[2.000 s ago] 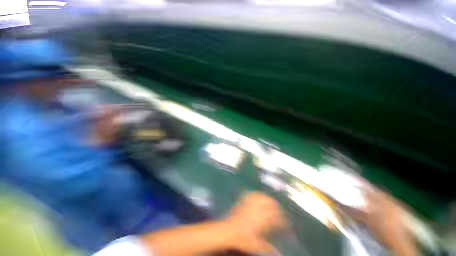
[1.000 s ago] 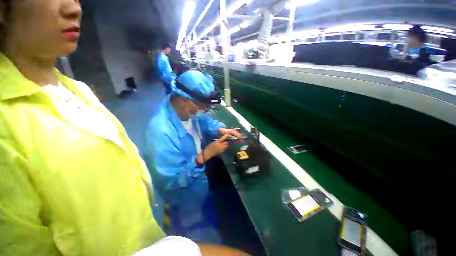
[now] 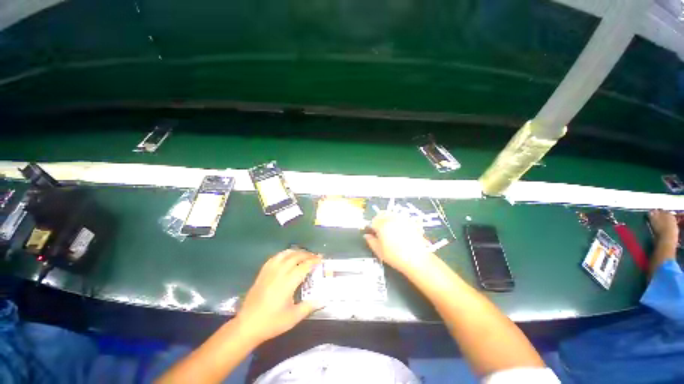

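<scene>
A palm-sized flat phone module [image 3: 351, 280], white under glare, lies near the bench's front edge. My left hand [image 3: 280, 291] grips its left end with thumb and fingers. My right hand [image 3: 391, 238] reaches beyond it, fingertips down between the amber-edged strip stack [image 3: 340, 212] and the loose white strips [image 3: 429, 216]. Glare blurs the right fingertips, and whether they hold anything is hidden. Two part-assembled phones with white centres, one [image 3: 208, 206] and another [image 3: 271, 187], lie at the upper left. A small white piece [image 3: 289, 215] is under the second.
A black phone [image 3: 489, 257] lies right of the strips. A clear plastic bag [image 3: 177, 215] and a dark box [image 3: 66, 232] are left. A white rail [image 3: 360, 184] and wrapped post [image 3: 523, 157] stand beyond. Another person's hand [image 3: 664, 228] is at far right, near a phone unit [image 3: 602, 259].
The view has swung from the left neighbour and a yellow-clad person back down to the bench. Both my hands are now in view, the left on the module, the right at the strips.
</scene>
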